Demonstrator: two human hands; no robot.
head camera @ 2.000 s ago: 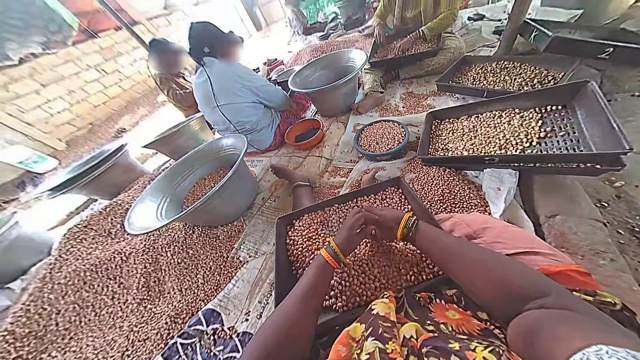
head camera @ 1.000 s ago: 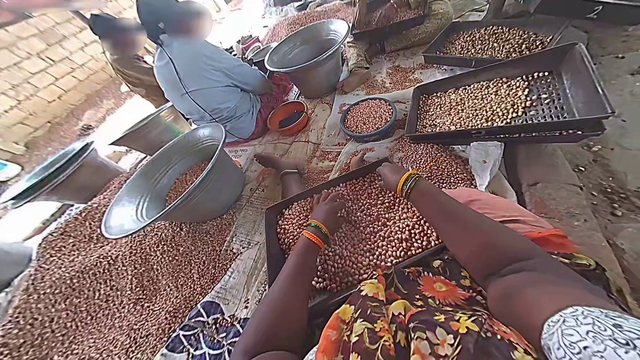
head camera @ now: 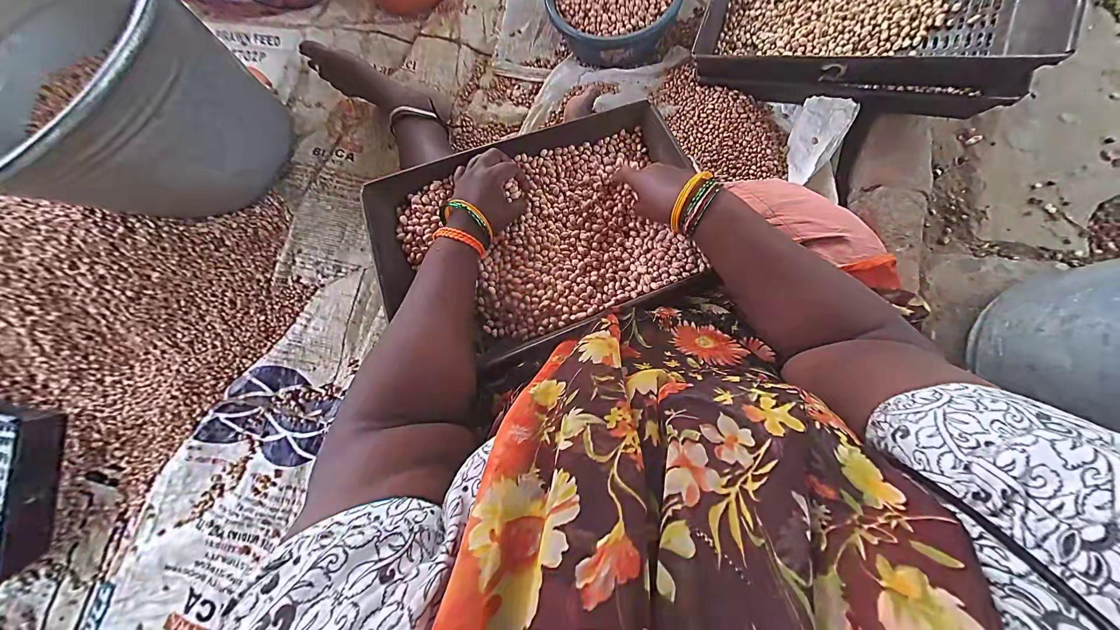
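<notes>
A dark rectangular tray (head camera: pixel 378 229) lies in front of my lap, filled with pinkish-brown nuts or seeds (head camera: pixel 569 254). On its left side, my left hand (head camera: pixel 492 188) rests among them with curled fingers; whether it grips any cannot be told. Toward the tray's right side, my right hand (head camera: pixel 652 188) reaches into the same layer, its fingertips partly hidden and blurred. Bangles circle both wrists. Below the tray, a floral cloth (head camera: pixel 700 437) covers my lap.
A large metal tub (head camera: pixel 210 114) stands at upper left above a wide heap of nuts (head camera: pixel 131 306). A blue basin (head camera: pixel 612 44) and a perforated tray (head camera: pixel 875 66) of paler nuts are at the top. Printed sacks (head camera: pixel 324 201) cover the ground. A metal vessel (head camera: pixel 1050 332) stands at right.
My hands were together over the tray two seconds ago, then came apart; now both are in the nuts. My right hand has moved from the tray's far edge inward. The view has tilted down.
</notes>
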